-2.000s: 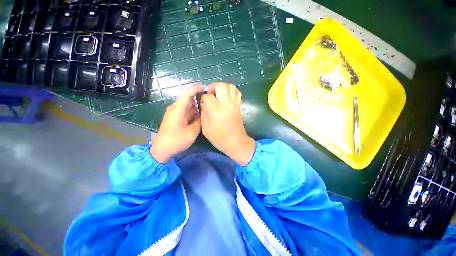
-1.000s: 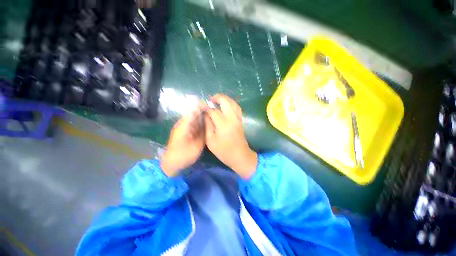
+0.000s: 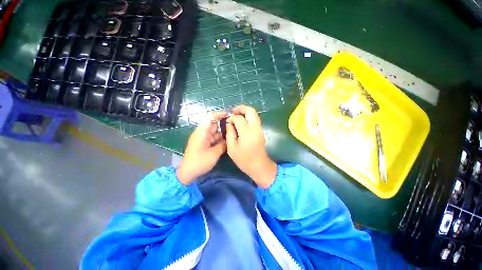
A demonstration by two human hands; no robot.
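Note:
A small dark watch housing (image 3: pixel 222 127) with a bit of shiny edge shows between my fingertips above the bench's front edge. My left hand (image 3: pixel 204 147) grips it from the left. My right hand (image 3: pixel 247 138) holds it from the right, with thumb and fingers close together at its top. My fingers cover most of the piece, and I cannot tell whether a smaller part is at the fingertips. Tweezers (image 3: pixel 380 153) lie in the yellow parts tray (image 3: pixel 412 126) at the right, beside dark small loose parts (image 3: pixel 368 98).
A black blister tray (image 3: pixel 79 71) at upper left holds several square housings. A clear blister tray (image 3: pixel 211 79) lies on the green bench, with small round components (image 3: pixel 222 44) near its top. Black trays with silvery pieces (image 3: pixel 446 223) are at lower right. A purple stool (image 3: pixel 37 120) stands at left.
The view has shifted, so the trays and bench sit lower in the picture. My hands stay together around the piece, and a little more of its dark side shows between them.

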